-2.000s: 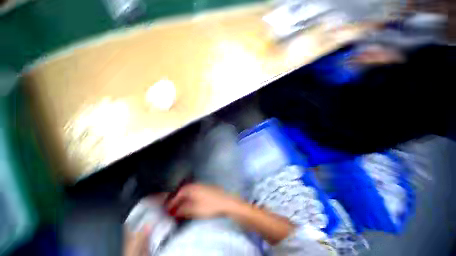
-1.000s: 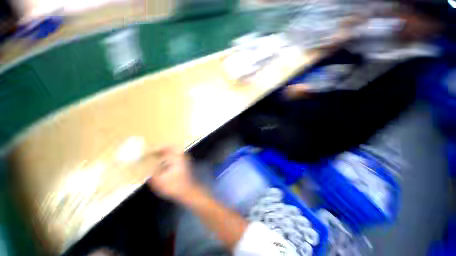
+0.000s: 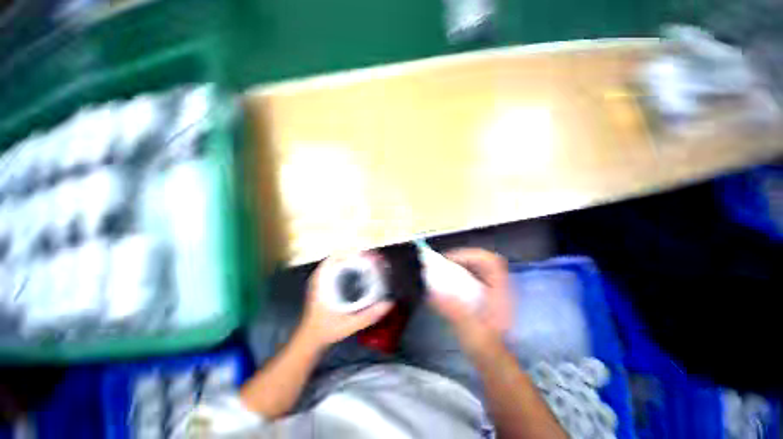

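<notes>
My left hand [image 3: 330, 313] holds a light grey tube body [image 3: 352, 283] over my lap, its round dark bore facing up toward me. My right hand [image 3: 485, 300] is closed around a white glue bottle [image 3: 451, 279]; its thin green tip points up and left, close to the bench's front edge and apart from the tube body. The view is blurred, so finger details and any glue cannot be made out.
A green crate [image 3: 240, 214] with rows of grey bodies stands left of the tan bench [image 3: 412, 163]. A blue bin [image 3: 614, 360] with round end pieces is at my right, another blue bin [image 3: 116, 386] lower left. Grey parts [image 3: 700, 81] lie at the bench's right; the conveyor [image 3: 343, 39] runs beyond.
The view has swung left, bringing the green crate in. My right hand has moved from the bench edge and now holds the glue bottle. My left hand now shows with the tube body.
</notes>
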